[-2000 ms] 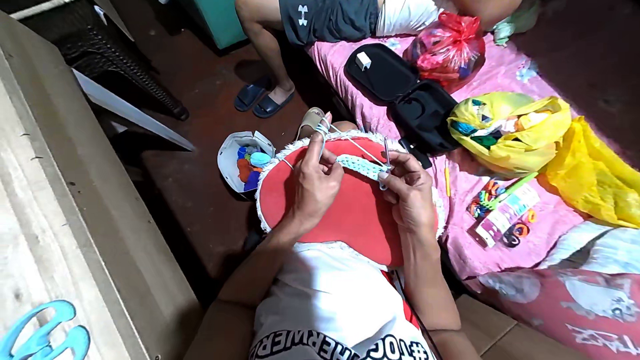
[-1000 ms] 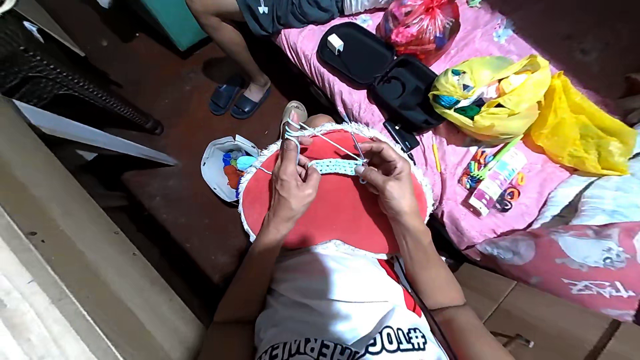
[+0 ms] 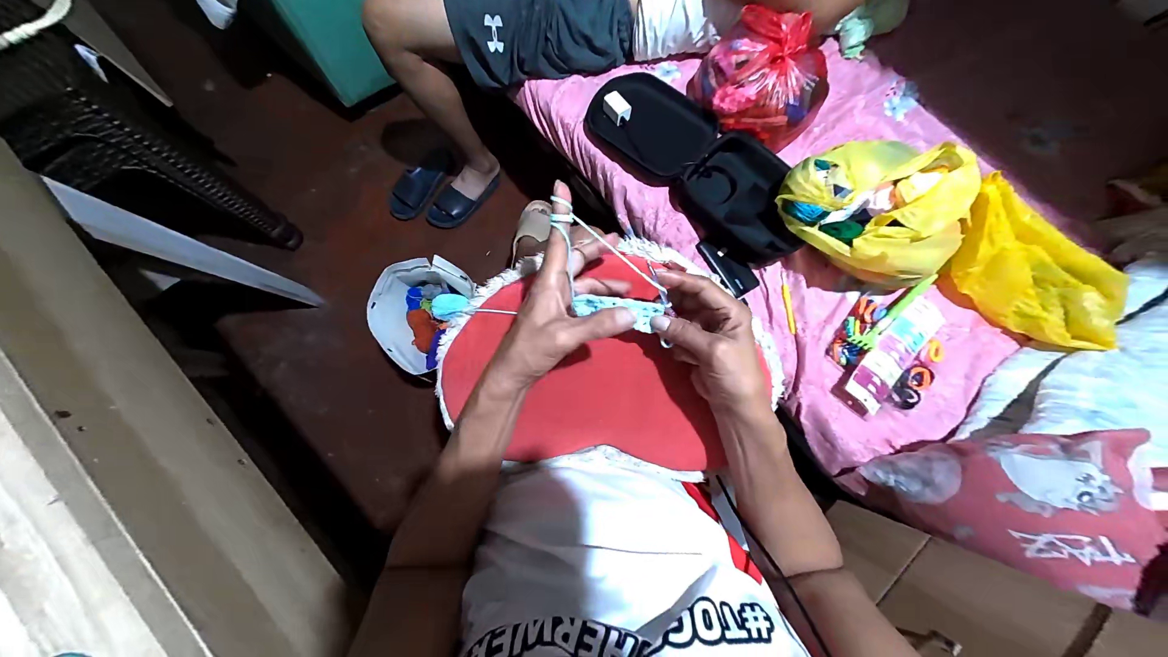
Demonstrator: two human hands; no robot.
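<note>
A narrow strip of pale blue crochet [image 3: 620, 308] spans the gap between my hands, above a red cushion with a fluffy white edge [image 3: 584, 392]. My left hand [image 3: 557, 310] pinches the strip's left end, its index finger raised with pale yarn [image 3: 562, 219] wound round it. That yarn runs down to my right hand [image 3: 712, 328], which grips the strip's right end and a thin crochet hook [image 3: 664, 297], mostly hidden by the fingers. Another strand leads left to a light blue ball of yarn [image 3: 449, 306] at the rim of a white container [image 3: 388, 310] of coloured yarn.
On the pink-covered bed [image 3: 821, 429] lie an open black case [image 3: 648, 123], a red plastic bag [image 3: 762, 78], a yellow bag of yarn [image 3: 876, 214], a yellow pencil-like stick [image 3: 788, 308] and coloured rings [image 3: 862, 324]. Another person's leg [image 3: 438, 91] is behind. A wooden panel [image 3: 137, 411] stands left.
My left hand's fingers have spread, with the index finger now pointing up and the thumb laid along the strip. My right hand remains at the strip's right end.
</note>
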